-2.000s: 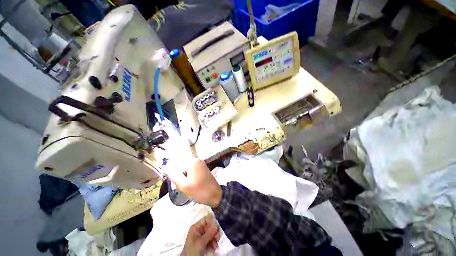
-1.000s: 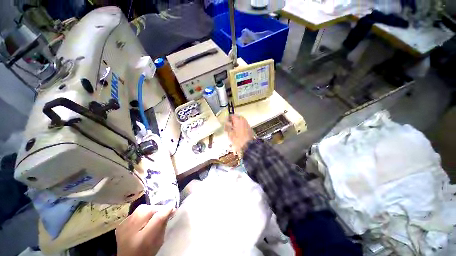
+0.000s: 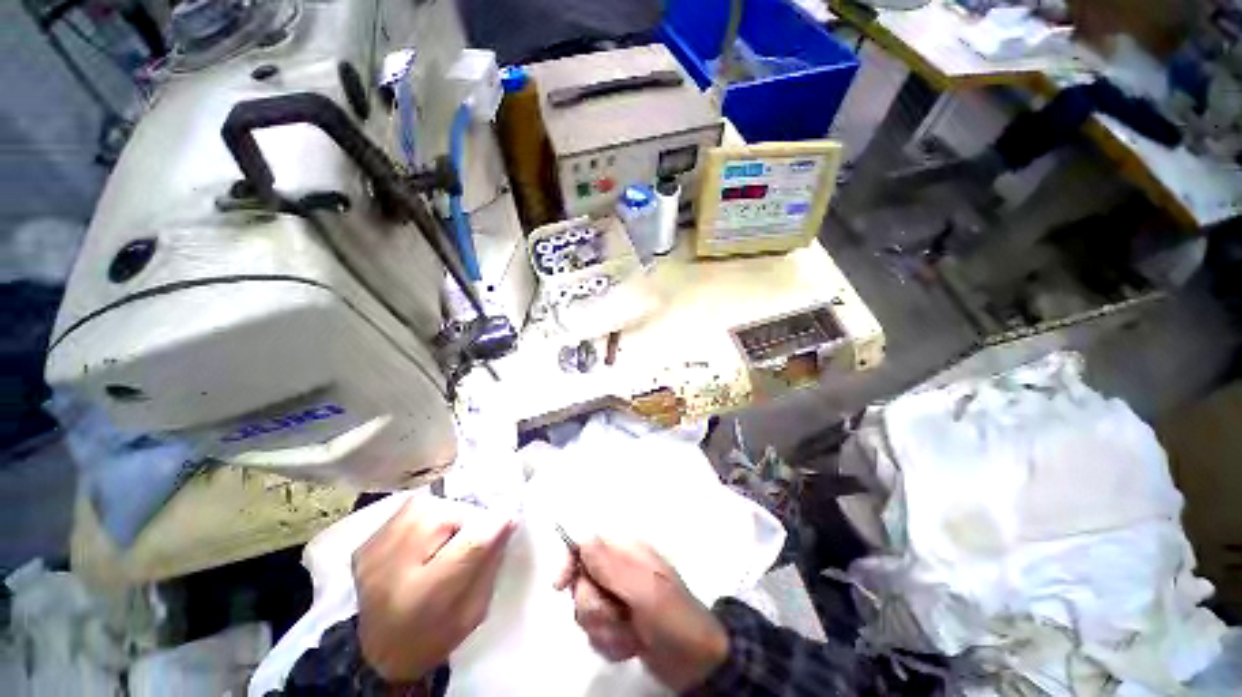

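Note:
White cloth point(image 3: 599, 470) lies below the sewing machine head point(image 3: 259, 361) and over my lap. My left hand point(image 3: 429, 586) is closed on the cloth just in front of the machine head. My right hand point(image 3: 633, 606) is to its right, over the cloth, closed around thread snips point(image 3: 564, 535); only their thin dark tip shows, pointing up and left towards my left hand. The rest of the snips is hidden in my fingers. The needle area is washed out by glare.
A bobbin tray point(image 3: 599, 293), a small metal round point(image 3: 579, 357), thread spools point(image 3: 665, 218) and a control panel point(image 3: 767, 200) stand on the machine table point(image 3: 695, 327). A beige metal box point(image 3: 633, 130) is behind. A white cloth heap point(image 3: 1035, 504) is at right.
My right hand went from the cloth to the black tool near the panel, took it and came back over the cloth. My left hand holds the cloth closer to the machine. The view has shifted nearer.

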